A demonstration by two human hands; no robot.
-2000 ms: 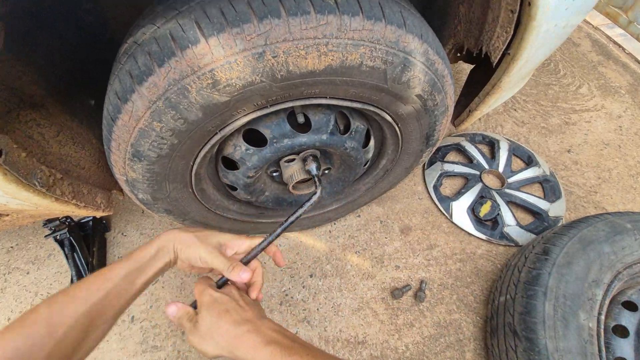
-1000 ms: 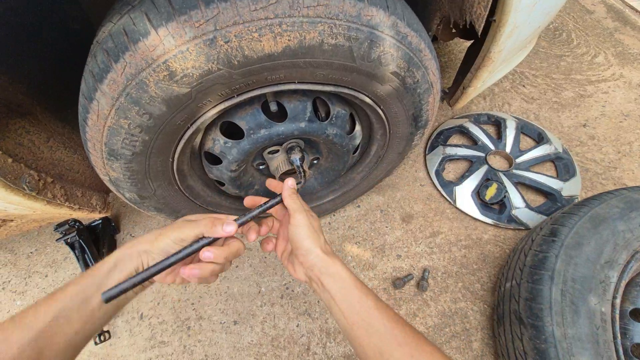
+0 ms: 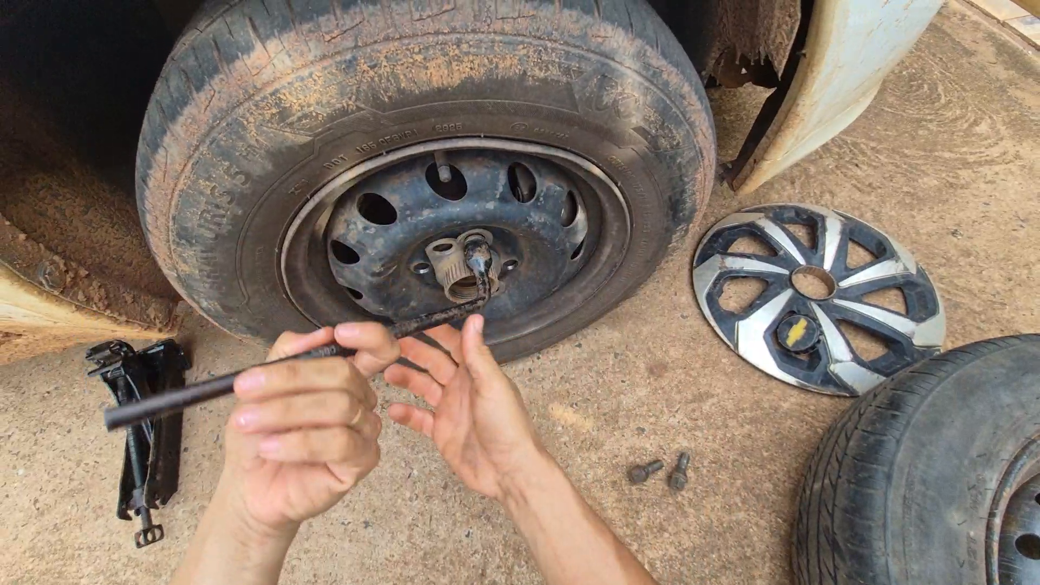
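A black lug wrench (image 3: 191,396) has its socket end on a bolt position at the hub of the car's dusty wheel (image 3: 487,195), and its handle slants down to the left. My left hand (image 3: 305,414) is closed around the handle. Beside it, my right hand (image 3: 467,398) is held with fingers apart under the wrench near its bend; whether it touches the bar I cannot tell. Next to the socket sits a worn round hub piece (image 3: 451,268) at the wheel's centre. Two wheel bolts (image 3: 644,471) (image 3: 679,473) lie on the ground right of my hands.
A black scissor jack (image 3: 150,431) lies on the ground at left. At right are a silver and black wheel cover (image 3: 751,321) and, nearer, another tyre on a steel rim (image 3: 886,479). The car's body edge (image 3: 845,89) overhangs at upper right.
The wrench handle has swung from pointing toward the lower front to pointing left. My left hand has closed on the bar, and my right hand no longer grips it as it did two seconds ago.
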